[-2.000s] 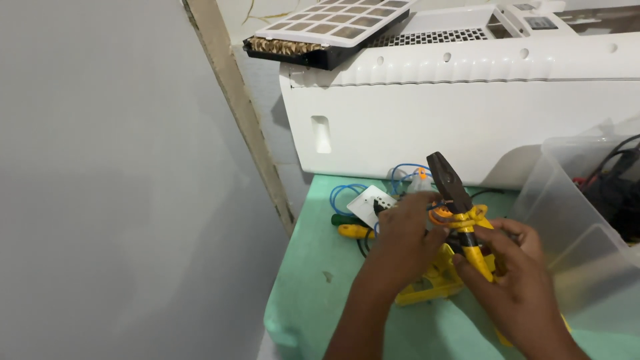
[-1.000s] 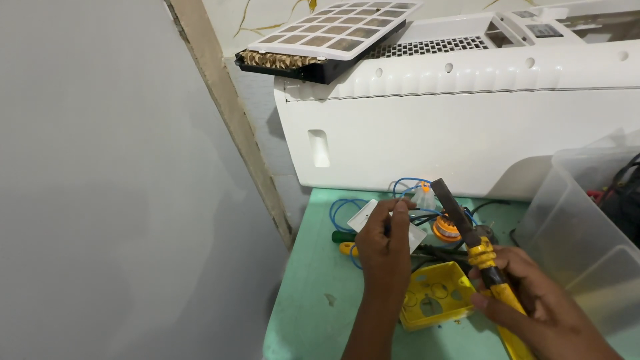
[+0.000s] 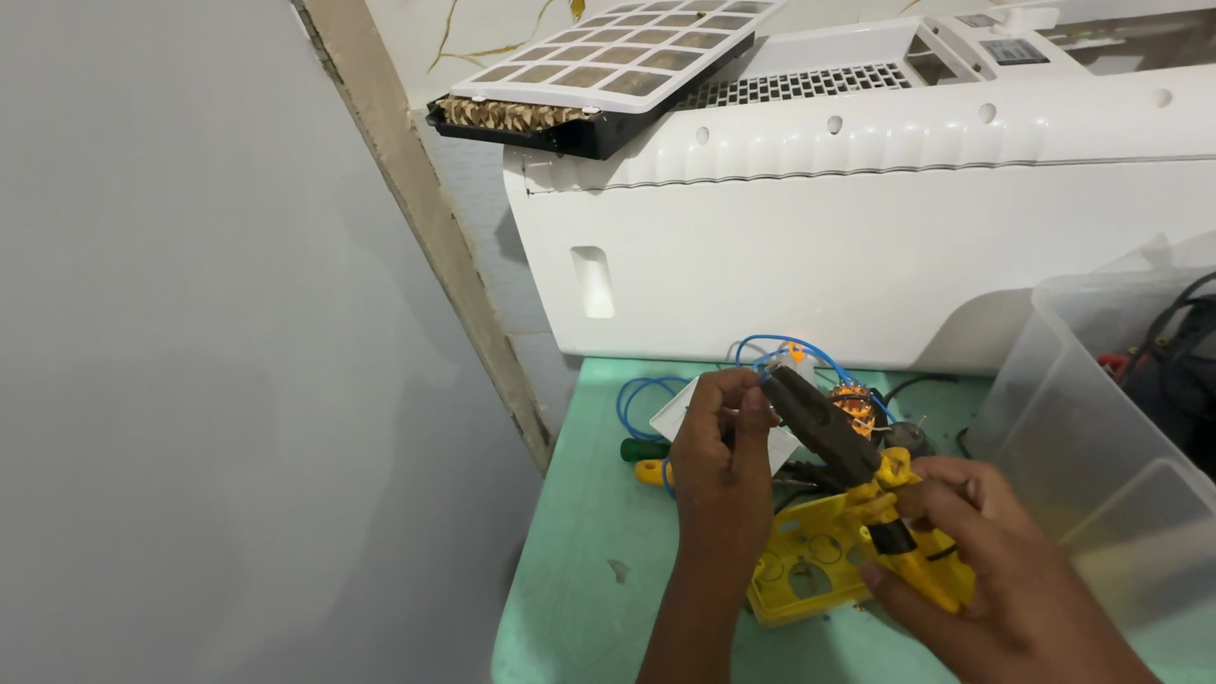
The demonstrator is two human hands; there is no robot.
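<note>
My right hand (image 3: pixel 959 560) holds pliers (image 3: pixel 826 427) with yellow handles, their dark jaws pointing up and left. The jaw tips meet the fingertips of my left hand (image 3: pixel 727 437), which pinch the end of a blue wire (image 3: pixel 766 372). A white plate (image 3: pixel 673 410) lies partly hidden behind my left hand. Below the pliers sits a yellow plastic electrical box (image 3: pixel 807 570) with round knockouts. Behind the pliers are a roll with orange parts (image 3: pixel 853 404) and loops of blue wire (image 3: pixel 796 339).
A green table (image 3: pixel 608 608) carries these things. Along its back stands a white appliance housing (image 3: pixel 760 256) with a filter grid (image 3: pixel 617 57) on top. A translucent bin (image 3: pixel 1092 399) with dark cables is at the right. Green and yellow tool handles (image 3: pixel 646 451) lie left of my left hand.
The pliers' jaws, apart from my left fingers a second ago, are now at my left fingertips. Two seconds ago my left hand was close by the pliers' pivot.
</note>
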